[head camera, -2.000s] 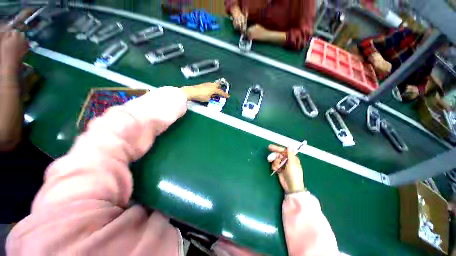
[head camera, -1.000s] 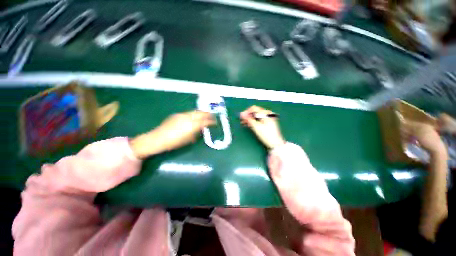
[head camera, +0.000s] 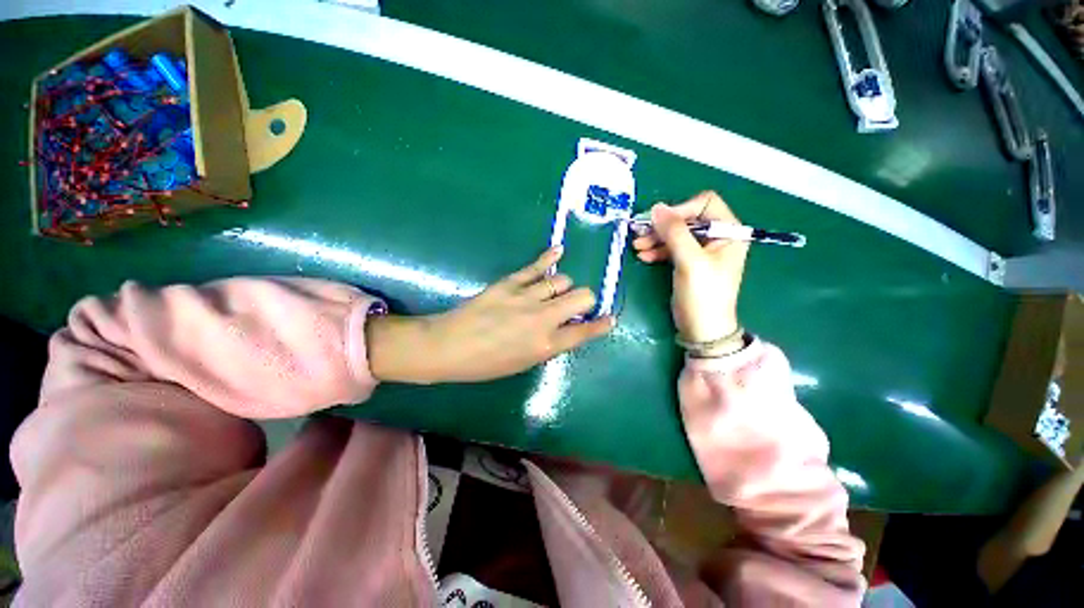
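Note:
A white oval housing (head camera: pixel 598 190) lies on the green surface in front of me, its solid end pointing away. A small blue insert (head camera: pixel 607 202) shows in that end. My left hand (head camera: pixel 505 323) lies over the near end of the housing, fingertips on its sides and rim. My right hand (head camera: pixel 704 255) holds a slim pen-like tool (head camera: pixel 761 234) like a pen. The tool's tip is at the right edge of the housing's solid end, beside the blue insert. Whether the tip touches is too small to tell.
A brown box (head camera: pixel 220 113) of blue cylinders with red leads stands at the upper left. A white strip (head camera: pixel 523 86) crosses behind the housing. Other housings (head camera: pixel 858 59) lie beyond it at the upper right. A carton (head camera: pixel 1032 368) with white pieces and a person's arm (head camera: pixel 1032 523) are at the right.
The view has shifted and come closer. My left hand has brought a housing from beyond the strip to the near side and now rests on it. The tool's tip has moved to the housing.

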